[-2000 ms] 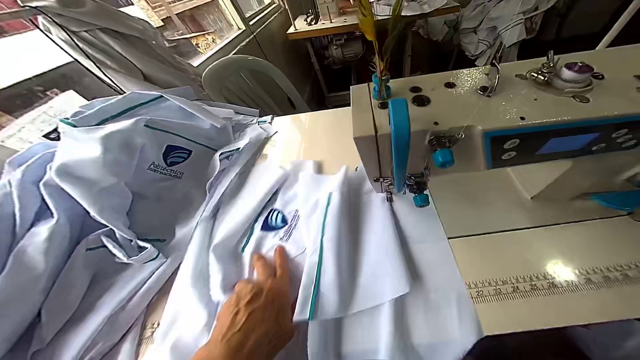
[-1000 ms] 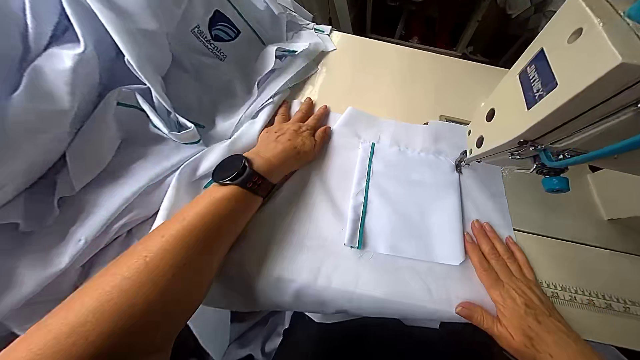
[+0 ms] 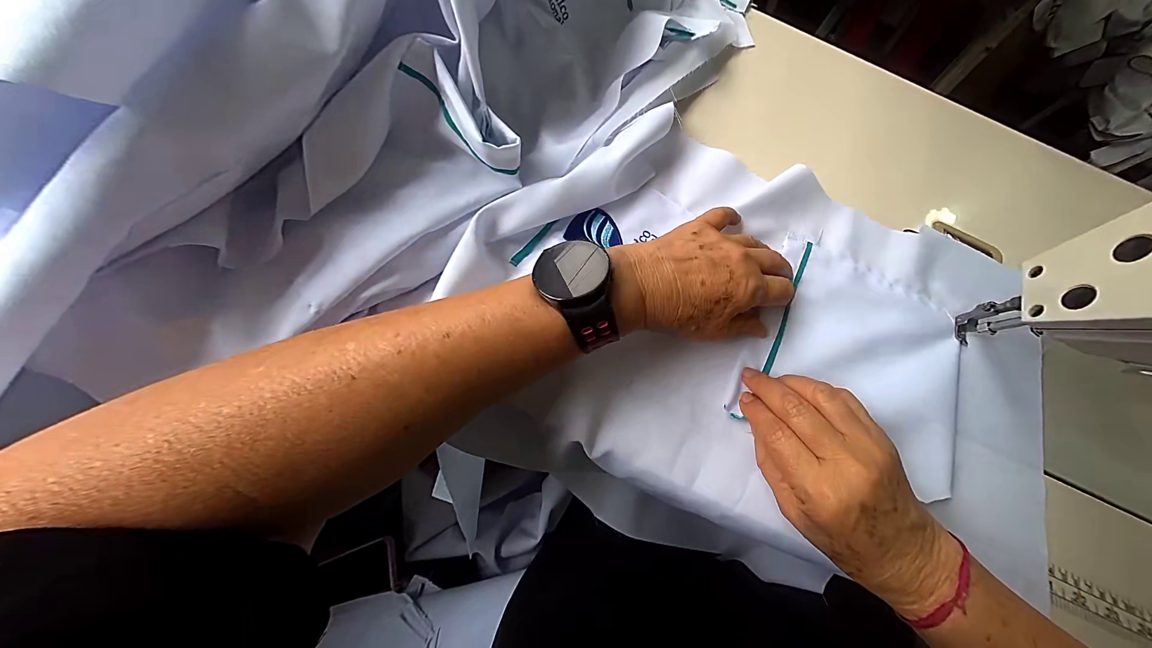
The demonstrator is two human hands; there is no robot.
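My left hand (image 3: pixel 711 279), a watch on its wrist, presses flat on white fabric (image 3: pixel 666 405), its fingertips beside the teal trim (image 3: pixel 789 310) of a white pocket piece (image 3: pixel 873 360). Fingers of my right hand (image 3: pixel 828 468) touch the lower end of that trimmed edge; whether they pinch the cloth I cannot tell. The pocket's far edge lies by the presser foot (image 3: pixel 965 326) of a sewing machine (image 3: pixel 1098 279). Part of an embroidered emblem (image 3: pixel 594 227) shows above my left wrist.
Heaped white garments (image 3: pixel 360 180) with teal trim cover the left side. The cream tabletop (image 3: pixel 837 90) runs behind the fabric. A printed ruler strip (image 3: pixel 1102 612) lies at the lower right. More cloth (image 3: pixel 486 504) hangs below the table edge.
My left hand has moved from the fabric's upper left to the trimmed pocket edge. My right hand has moved left from beside the pocket to the trim's lower end.
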